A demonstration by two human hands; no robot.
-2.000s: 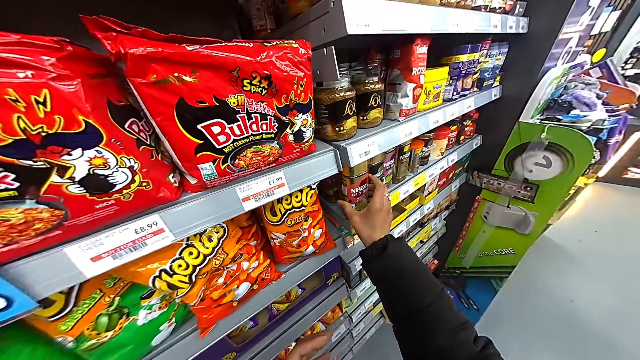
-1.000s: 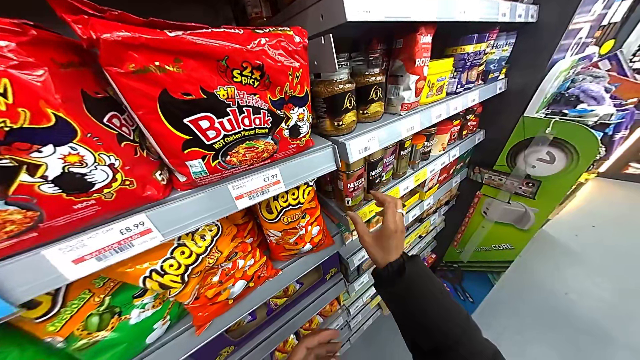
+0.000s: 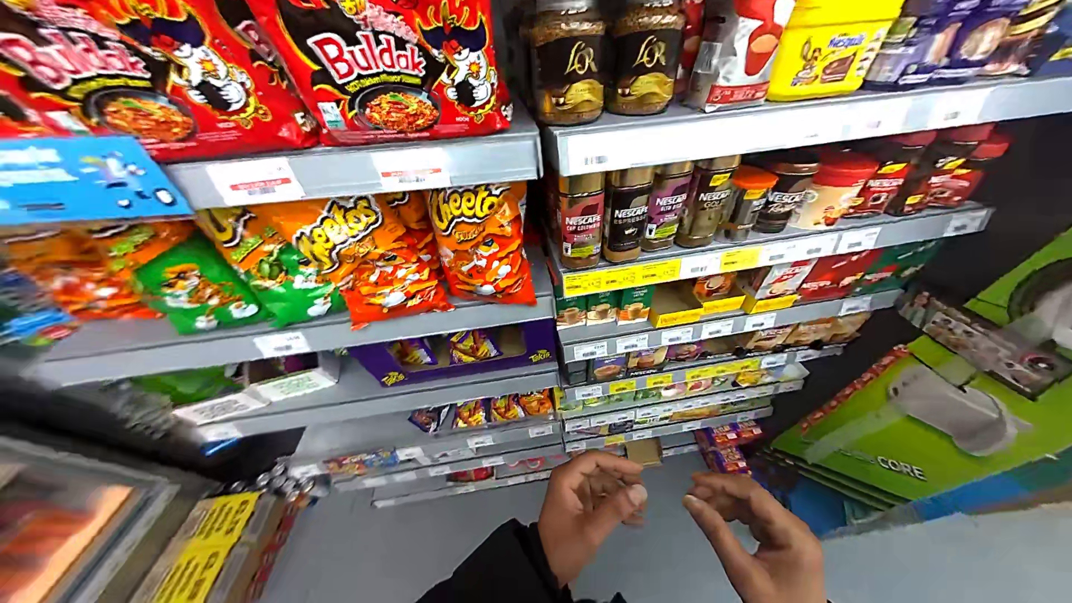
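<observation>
Low in the head view, my left hand (image 3: pixel 590 511) is raised with curled fingers and holds nothing that shows. My right hand (image 3: pixel 758 532) is beside it, thumb and fingers apart, also with nothing between them. The hands do not touch each other or the shelves. Beyond them, Nescafé glass coffee jars (image 3: pixel 628 213) line a shelf edged with yellow and white price labels. Small green cartons (image 3: pixel 600 308) are on the shelf below. Two L'OR coffee jars (image 3: pixel 569 67) stand above, beside a yellow Nesquik tub (image 3: pixel 829 50).
Red Buldak noodle packs (image 3: pixel 402 67) and orange Cheetos bags (image 3: pixel 481 243) fill the left shelves. A purple Takis box (image 3: pixel 461 347) is lower down. A green display board (image 3: pixel 930 419) stands at right. At lower left are boxes with yellow labels (image 3: pixel 205 544).
My right hand has moved away from the coffee jars, back beside my left hand. At two seconds ago it was touching a jar on that shelf. The view has shifted to show more floor.
</observation>
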